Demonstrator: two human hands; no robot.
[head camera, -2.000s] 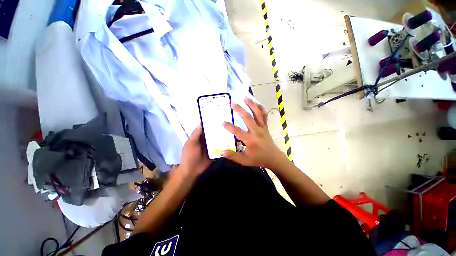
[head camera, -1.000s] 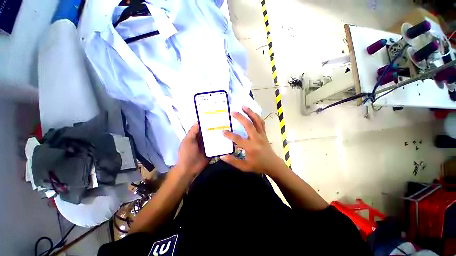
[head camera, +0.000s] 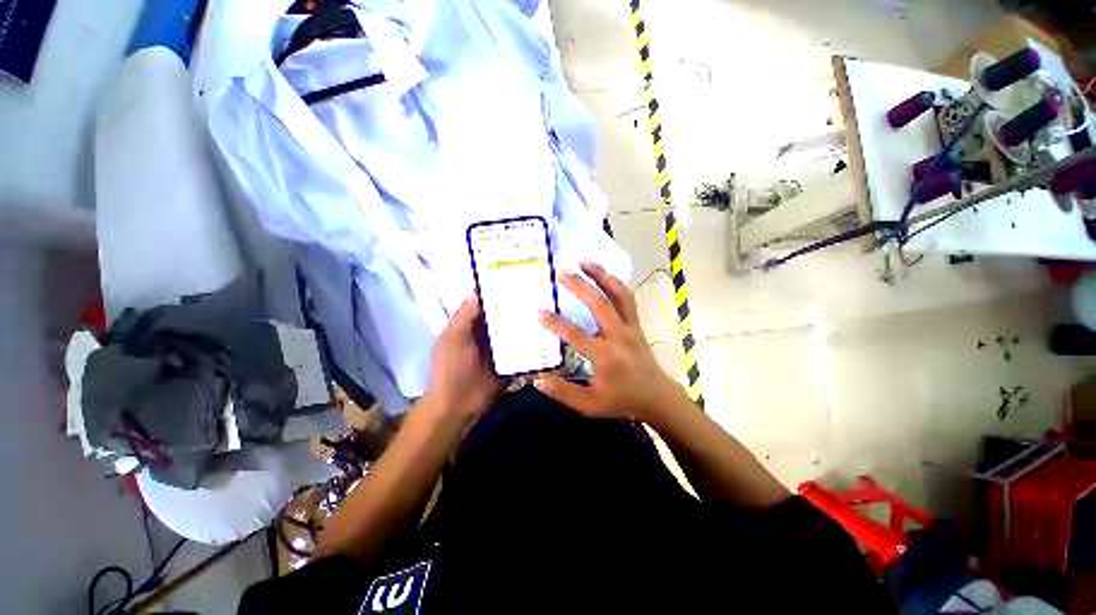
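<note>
A smartphone (head camera: 517, 300) with a dark edge and a lit white screen with a yellow bar near its top is held upright in front of my body. My left hand (head camera: 462, 363) holds the phone from its left side and lower edge; the fingers behind it are hidden. My right hand (head camera: 611, 348) is at the phone's right side with fingers spread, one fingertip at the screen's right edge. It grips nothing.
Light blue and white shirts (head camera: 349, 180) lie piled ahead. Left are a white roll (head camera: 162, 192) and a grey cloth heap (head camera: 180, 378). Right are yellow-black floor tape (head camera: 668, 216), a sewing machine table (head camera: 889, 156) with thread cones, and a red stool (head camera: 868, 511).
The phone has shifted slightly left and up. The yellow on its screen has changed from a bar at the bottom, to two bars, to one near the top.
</note>
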